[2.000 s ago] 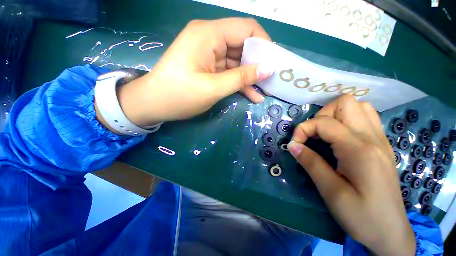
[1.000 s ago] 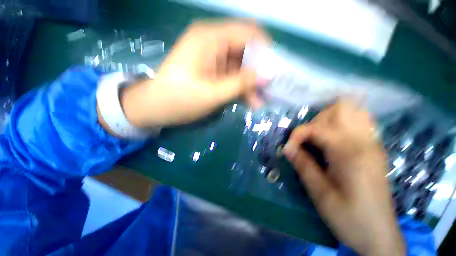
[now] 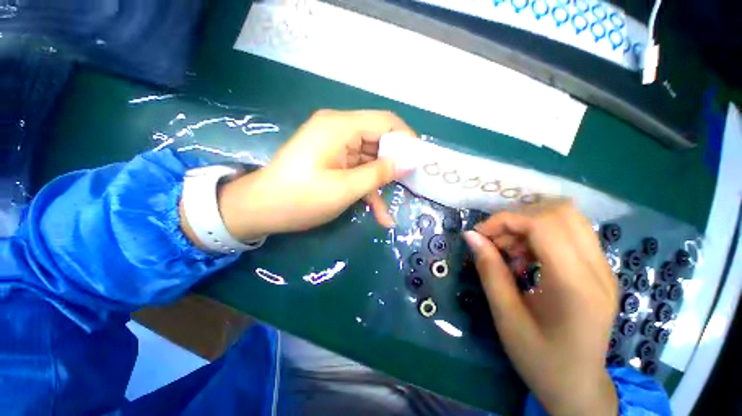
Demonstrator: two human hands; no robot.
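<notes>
My left hand (image 3: pixel 325 172) pinches the left end of a white release paper strip (image 3: pixel 464 195), which bears a row of several tan adhesive rings (image 3: pixel 471 182). My right hand (image 3: pixel 541 280) hovers over the discs below the strip, thumb and forefinger nearly together; whether something is between the fingertips cannot be told. Small round black components (image 3: pixel 438 244) lie on a clear plastic pack (image 3: pixel 382 305) between the hands. Two of them have pale rings on top, one near the middle (image 3: pixel 440 269) and one at the lower edge (image 3: pixel 427 307). My right hand hides part of the group.
More black discs (image 3: pixel 648 327) lie at the right. A white backing sheet (image 3: pixel 423 71) lies at the far side, before a long dark bar (image 3: pixel 602 96) and a blue-ring sticker sheet (image 3: pixel 561 15). A white cable end (image 3: pixel 650 63) hangs there. Shiny clear plastic (image 3: pixel 220 134) lies at the left.
The view has shifted, showing more of the far side. A second disc now shows a pale ring on top, where my right fingertips were. My right fingertips are now above it, nearer the strip.
</notes>
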